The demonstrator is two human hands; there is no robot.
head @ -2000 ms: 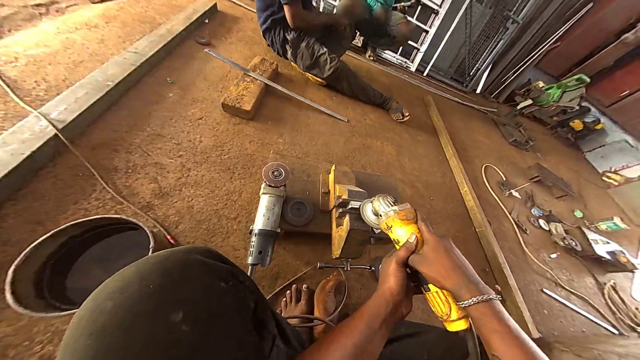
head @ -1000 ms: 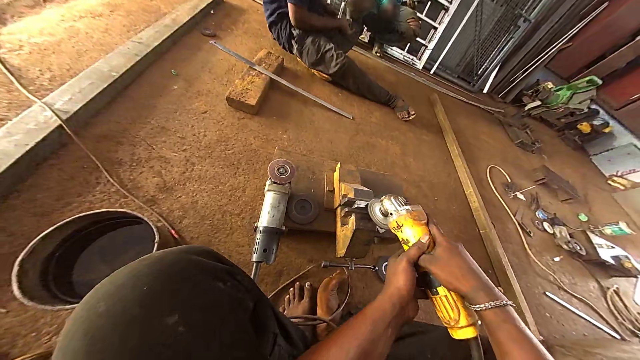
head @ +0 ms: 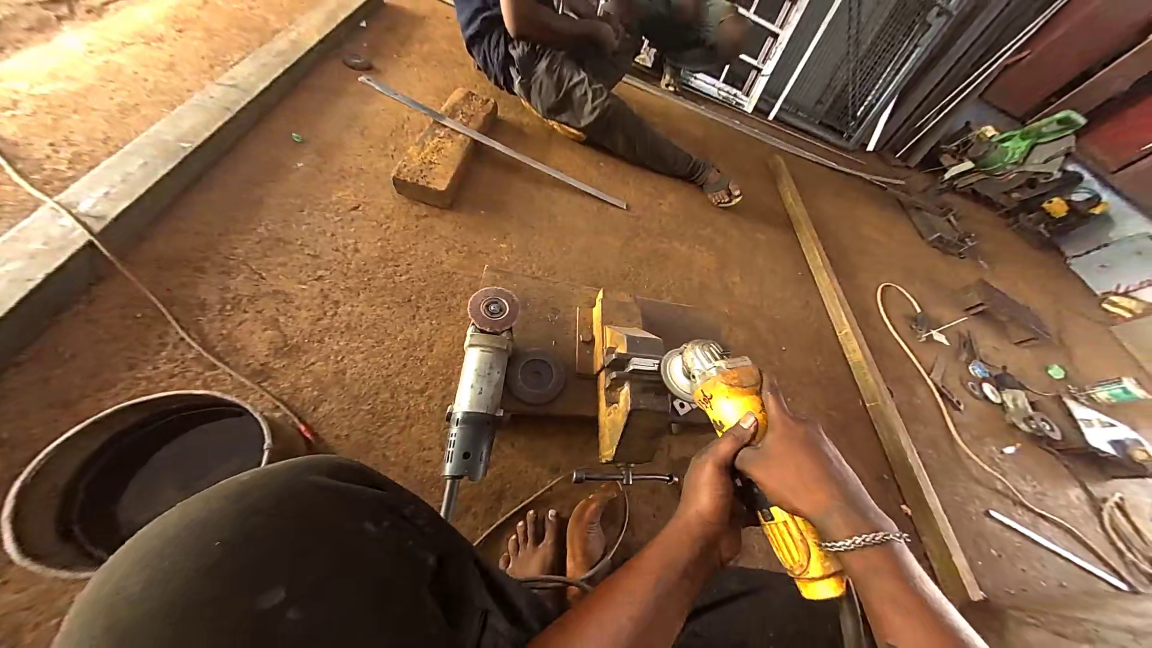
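Both my hands are closed around a yellow angle grinder (head: pixel 729 396) at the lower right of centre. My left hand (head: pixel 715 490) holds its body from the left, thumb on top; my right hand (head: pixel 796 454), below a chain bracelet, wraps it from the right. The grinder's disc is beside the jaws of a bench vise (head: pixel 630 396), near a small metal piece (head: pixel 634 364) clamped there; whether they touch I cannot tell. Left of the vise lies a grey angle grinder (head: pixel 477 387) with a flap-type disc, next to a round dark disc (head: pixel 535 376).
A bucket of dark liquid (head: pixel 144 477) stands at left. Beyond the vise, a flat metal bar (head: pixel 540 166) rests across a brick (head: pixel 445 148). Another person (head: pixel 585 90) sits at the top. A long metal beam (head: pixel 864 369) lies at right, near cables and scattered tools.
My hands and the yellow grinder stay at the vise, with only small shifts. The view has moved slightly.
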